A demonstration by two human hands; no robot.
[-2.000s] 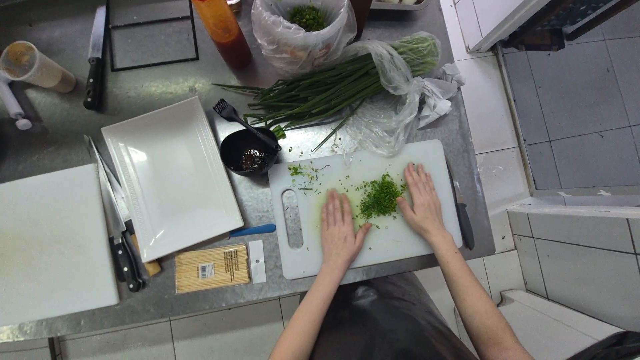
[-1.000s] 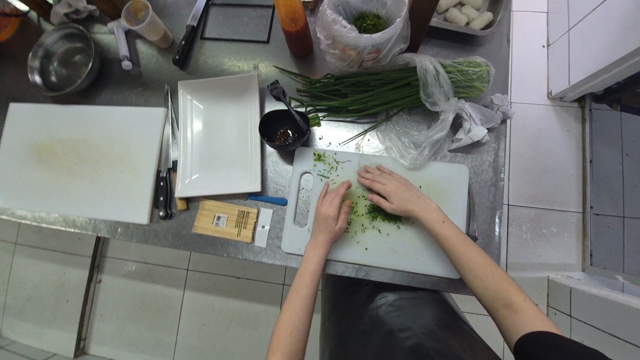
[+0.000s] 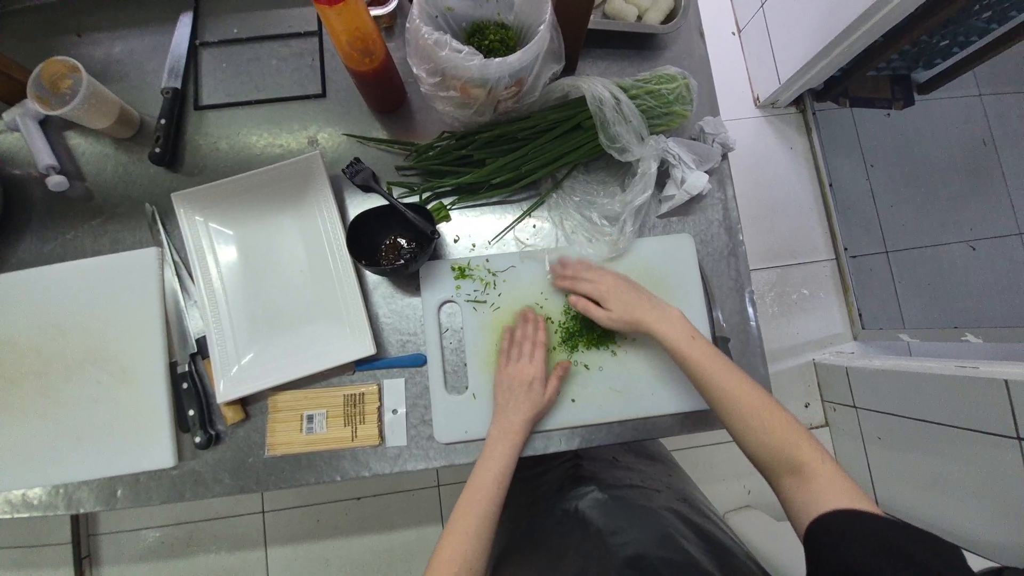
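On a white plastic cutting board with a handle slot (image 3: 640,384) lies a small heap of chopped green chives (image 3: 582,333). My left hand (image 3: 526,374) rests palm down just left of the heap, holding nothing. Over the heap's upper edge is my right hand (image 3: 612,296), a little blurred, its fingers pointing left; whether bits cling beneath it is hidden. Loose chive bits (image 3: 476,280) are scattered at the board's upper left. Behind the board, a bunch of long chives (image 3: 512,152) lies partly in a clear plastic bag (image 3: 616,200).
Left of the board are a black bowl of dark sauce (image 3: 372,232) with a brush, a white rectangular plate (image 3: 276,280), packaged wooden skewers (image 3: 320,420), a blue-handled tool (image 3: 392,362), knives (image 3: 192,392) and another cutting board (image 3: 80,360). Behind stand a sauce bottle (image 3: 368,60) and a bag-lined container (image 3: 480,72).
Two seconds ago my hands lay on either side of the heap. One second ago they were close together, the right over it; now they are farther apart.
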